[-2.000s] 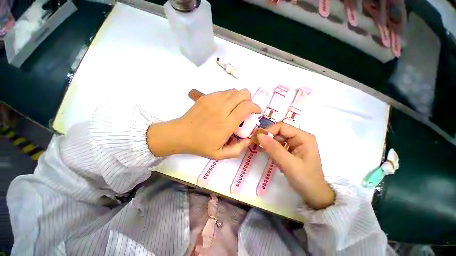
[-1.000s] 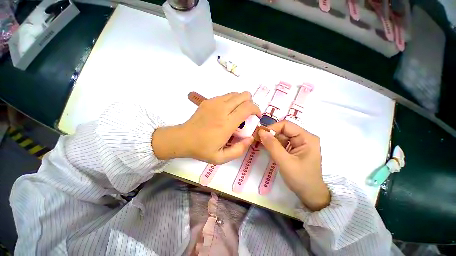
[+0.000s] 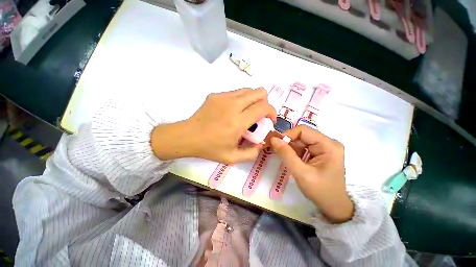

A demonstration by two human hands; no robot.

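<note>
My left hand [image 3: 222, 125] holds a pink and white smartwatch head [image 3: 259, 130] between thumb and fingers. A dark spot shows on it. My right hand [image 3: 316, 167] pinches a brown strip with a small white piece [image 3: 286, 139] at its end, touching the held watch. What the strip is, I cannot tell. Pink smartwatches lie side by side under my hands, with a dark screen [image 3: 283, 125] and holed pink straps [image 3: 256, 174] showing. My hands hide parts of them.
The watches lie on a white mat [image 3: 141, 68]. A translucent bottle [image 3: 206, 34] stands at its far edge, near a small white stick [image 3: 240, 64]. A green-handled tool [image 3: 399, 180] lies at the right edge. A tray of pink straps [image 3: 334, 28] is beyond, a parts box [image 3: 39, 34] far left.
The brown strap-like end that stuck out beyond my left hand's far side is no longer visible. Both hands stay close together at the watch. The view has shifted slightly.
</note>
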